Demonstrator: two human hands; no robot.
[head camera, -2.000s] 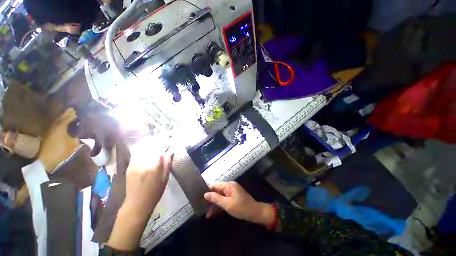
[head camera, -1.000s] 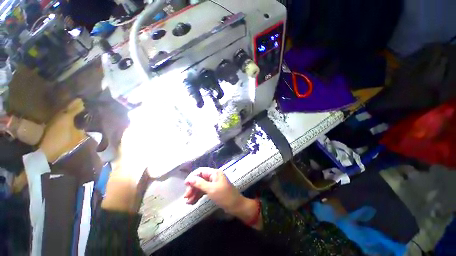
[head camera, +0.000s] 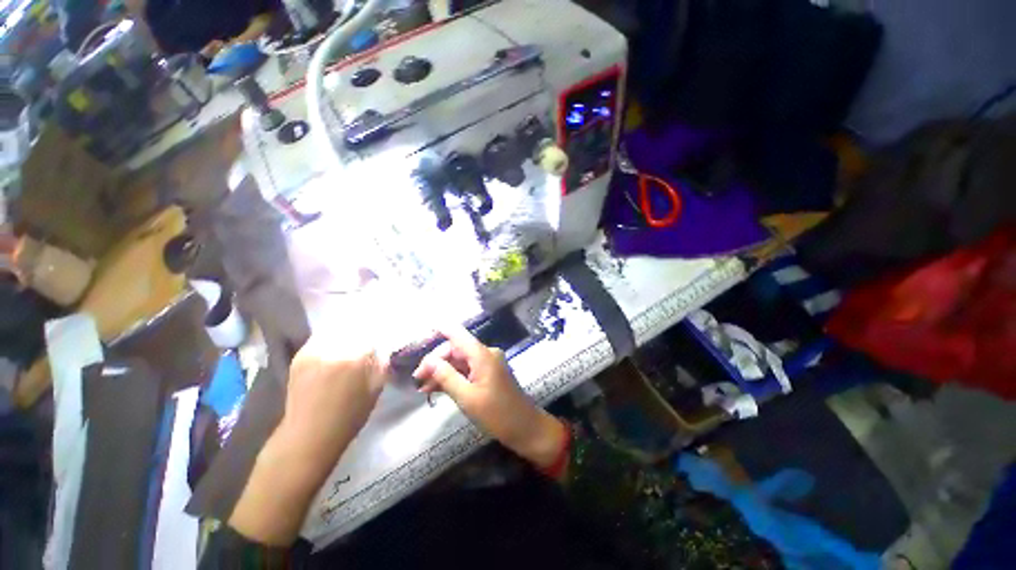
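Observation:
My left hand (head camera: 334, 390) lies on the machine table in front of the needle area, fingertips washed out by the lamp glare. My right hand (head camera: 477, 384) is just right of it, fingers curled at a small dark fabric piece (head camera: 412, 356) between the two hands. Most of that piece is hidden by fingers and glare. The white sewing machine (head camera: 446, 100) stands right behind my hands. Its needle area is lost in the bright light.
Stacked long dark panels (head camera: 117, 457) and white strips lie at the left. A dark strap (head camera: 598, 306) crosses the table edge right of the needle. Red-handled scissors (head camera: 660, 203) rest on purple cloth (head camera: 713, 217). A blue-edged bin (head camera: 741, 356) with offcuts is below the table.
The long brown-grey panel held two seconds ago no longer shows between my hands. My left hand has come back out of the glare toward me, and my right hand has moved nearer to it.

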